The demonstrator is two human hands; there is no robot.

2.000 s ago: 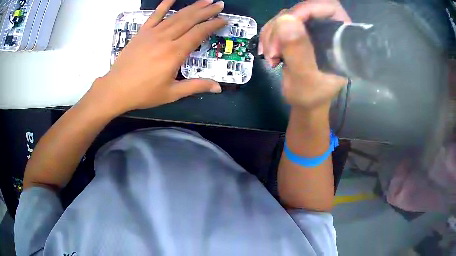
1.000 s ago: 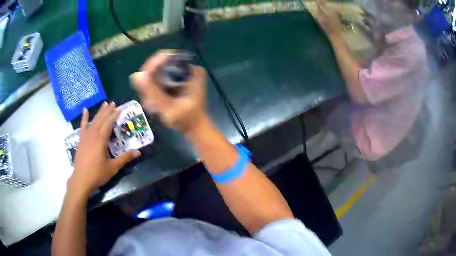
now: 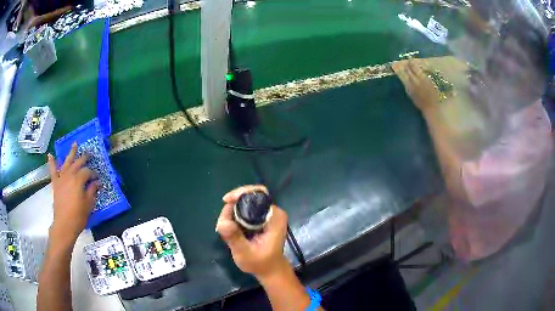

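Note:
My right hand (image 3: pixel 261 243) is closed around the black electric screwdriver (image 3: pixel 252 208), seen from its rear end, over the dark green bench. My left hand (image 3: pixel 74 188) is over the blue screw bin (image 3: pixel 112 209), fingers spread and fingertips at the silvery screws (image 3: pixel 100 167); whether it holds a screw cannot be told. Two white housings (image 3: pixel 172 262) lie side by side, open side up, each with a green circuit board (image 3: pixel 112 265) with a yellow part. No hand touches them. The screwdriver's nose is hidden.
A black strip (image 3: pixel 155 285) lies under the housings. White stacks stand at left (image 3: pixel 36 129) and lower left (image 3: pixel 33 261). A pale post (image 3: pixel 214 61) and black device (image 3: pixel 242 100) stand at the bench's back edge, with black cables. Another person (image 3: pixel 511 176) works at right.
My left hand has moved off the housings to the screw bin. My right hand with the screwdriver now appears lower in view. The view has shifted, showing more of the green conveyor.

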